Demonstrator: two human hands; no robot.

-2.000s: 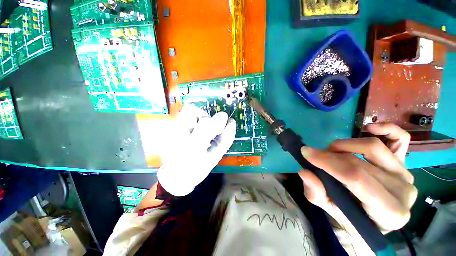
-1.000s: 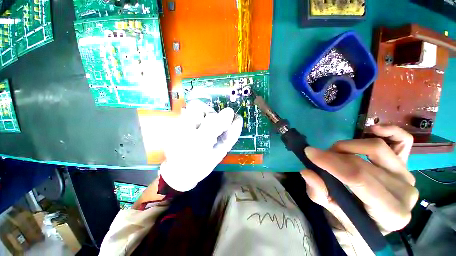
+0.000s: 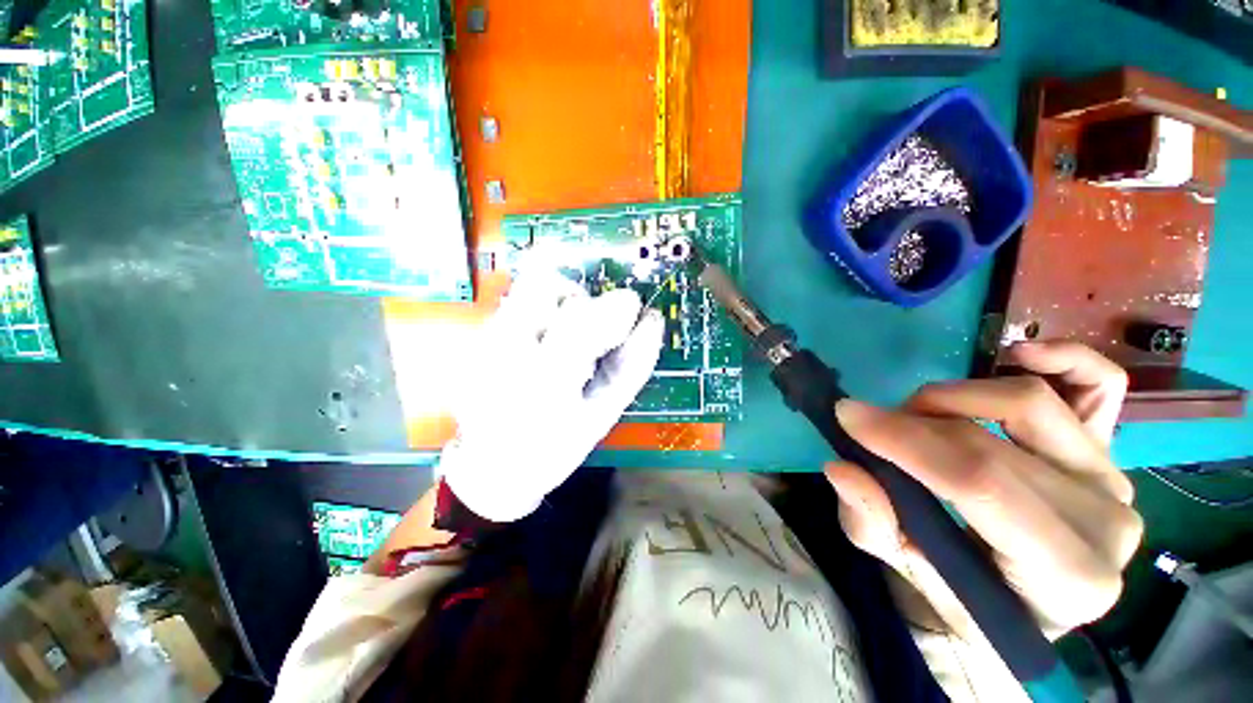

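A green circuit board (image 3: pixel 704 371) lies on an orange mat (image 3: pixel 577 103). Two round components with dark centres (image 3: pixel 662 253) sit near its top edge. My left hand (image 3: pixel 550 378), in a white glove, rests over the board's left part, and a thin strand of solder wire (image 3: pixel 656 298) shows at its fingertips. My bare right hand (image 3: pixel 996 481) holds the black handle of a soldering iron (image 3: pixel 879 460). The iron's tip is at the board beside the right round component; whether it touches is too small to tell. Glare hides the board's left side.
A blue solder tray (image 3: pixel 1010 179) with silvery bits stands right of the board, below a yellow sponge in a dark holder (image 3: pixel 900 63). A reddish-brown fixture (image 3: pixel 1099 261) lies at the right. Other green boards (image 3: pixel 344 179) lie left. The bench's near edge (image 3: pixel 206 446) curves below.
Since the earliest frame, the board and both hands sit slightly differently in the picture, along with the whole bench view. The iron stays near the round components. Nothing was taken or let go.
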